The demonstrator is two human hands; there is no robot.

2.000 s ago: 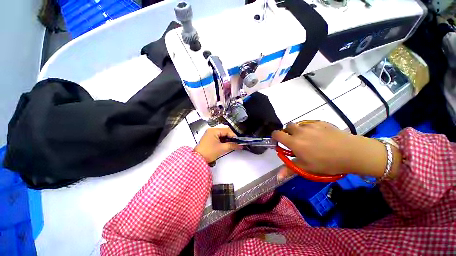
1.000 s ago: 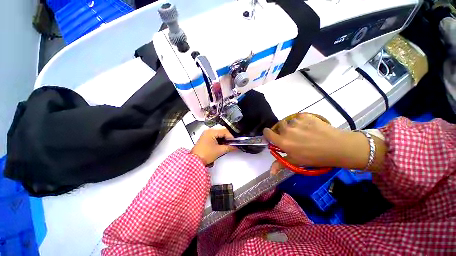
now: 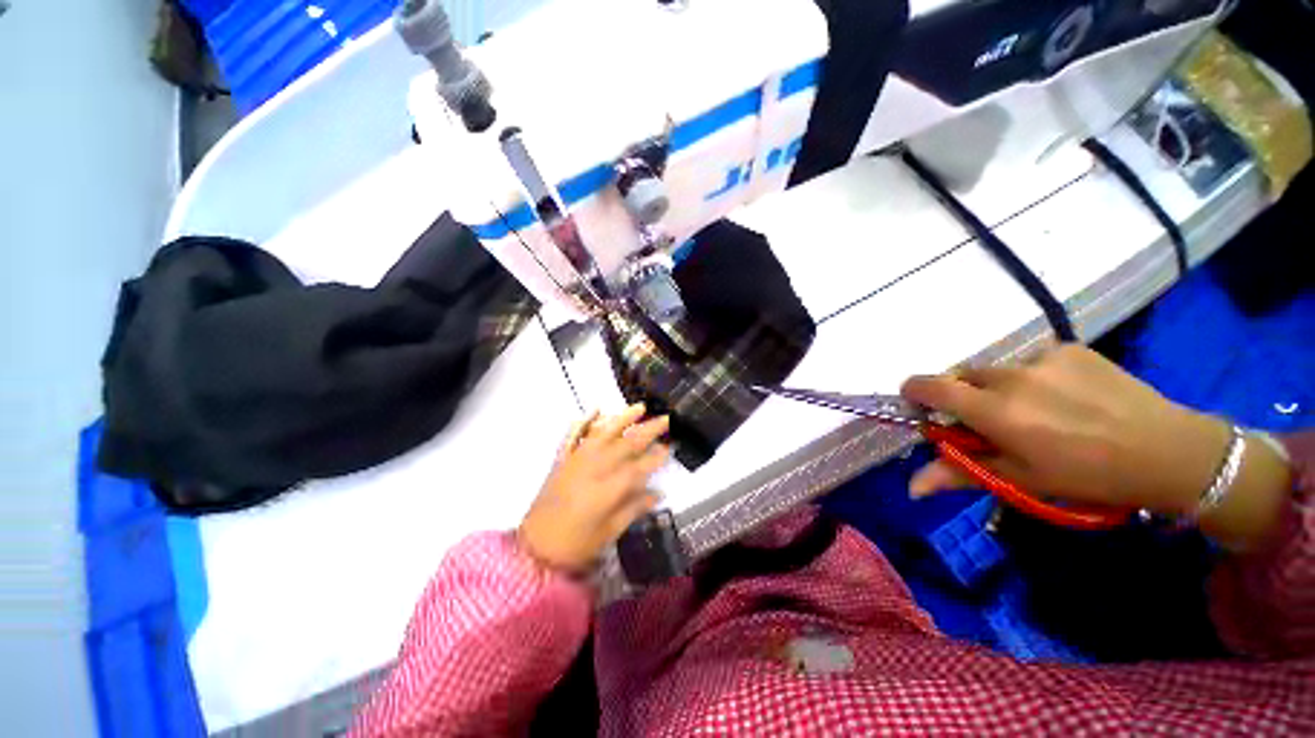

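Note:
A black garment (image 3: 310, 368) lies bunched on the table left of the machine, and part of it runs under the presser foot. Plaid lining (image 3: 707, 378) shows on the cloth right of the needle. My right hand (image 3: 1060, 428) holds red-handled scissors (image 3: 1024, 493), their blades pointing left over the cloth edge. My left hand (image 3: 594, 487) lies in front of the presser foot with fingers spread, slightly blurred, holding nothing visible. A small dark plaid piece (image 3: 652, 549) lies at the table edge beside my left wrist. The white sewing machine head (image 3: 678, 152) stands above the cloth.
Black bands (image 3: 988, 242) cross the table right of the needle. A gold-coloured piece (image 3: 1252, 108) lies at the table's far right end. Blue crates (image 3: 137, 577) stand beside the table at left, and others are below at right. A ruler-like strip (image 3: 808, 483) runs along the front edge.
The scissors have moved right, away from my left fingers. My left hand has let go of the cloth and moved down and left. Plaid lining now shows by the needle. The view has shifted.

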